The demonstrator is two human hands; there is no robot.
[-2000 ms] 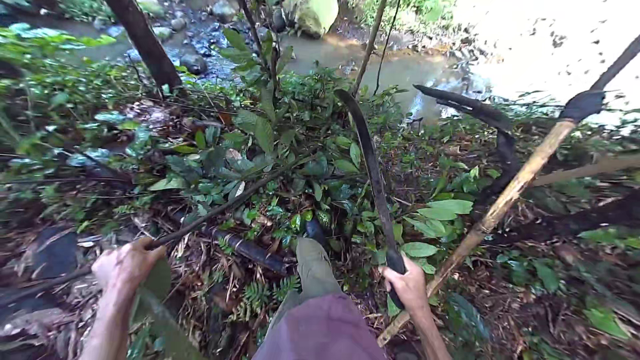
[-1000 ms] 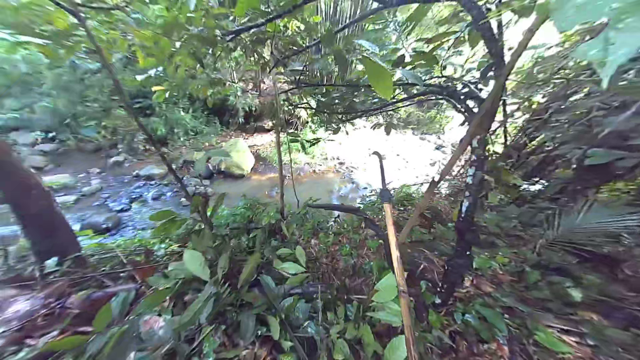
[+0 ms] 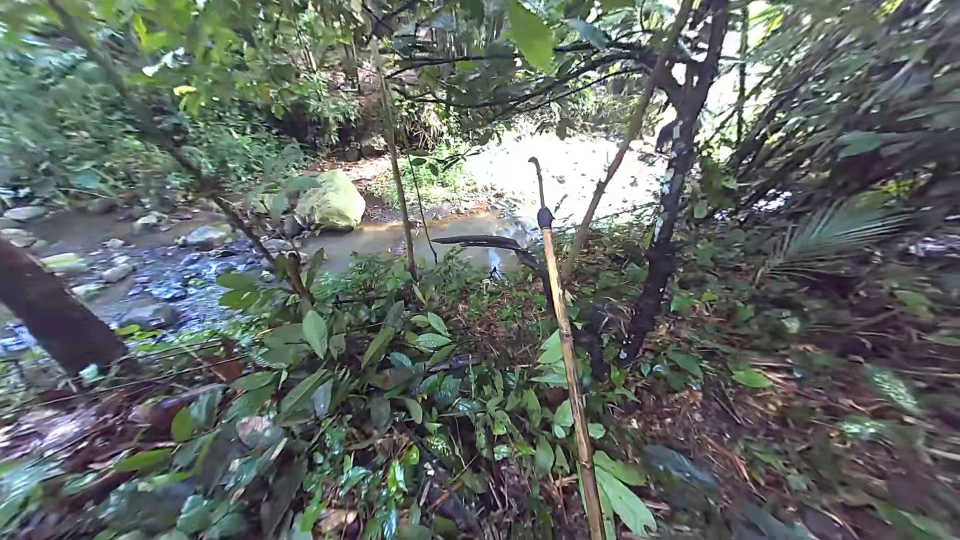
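Neither of my hands shows in the head view, so what they hold or touch is hidden. A long wooden pole (image 3: pixel 568 360) rises from the bottom edge, right of the middle, and leans slightly left. Dark wrapping (image 3: pixel 544 218) binds its upper end, where a thin dark hooked metal piece (image 3: pixel 538 178) points up and curls at the tip. Whatever supports the pole's lower end is out of view. Behind the pole, a dark bare branch (image 3: pixel 480 241) reaches left over the water's edge. No machete is visible.
A shallow stream (image 3: pixel 360 244) crosses behind the plants, with a mossy boulder (image 3: pixel 332 201) and several stones. A thick trunk (image 3: pixel 52 311) leans at left; a dark tree (image 3: pixel 667 225) stands right of the pole. Leafy undergrowth (image 3: pixel 315 334) covers the near bank.
Two seconds ago both my hands were in view, the right on a machete, the left by a thin stem. The view has tilted up, and hands and machete are out of sight. The pole stands more upright.
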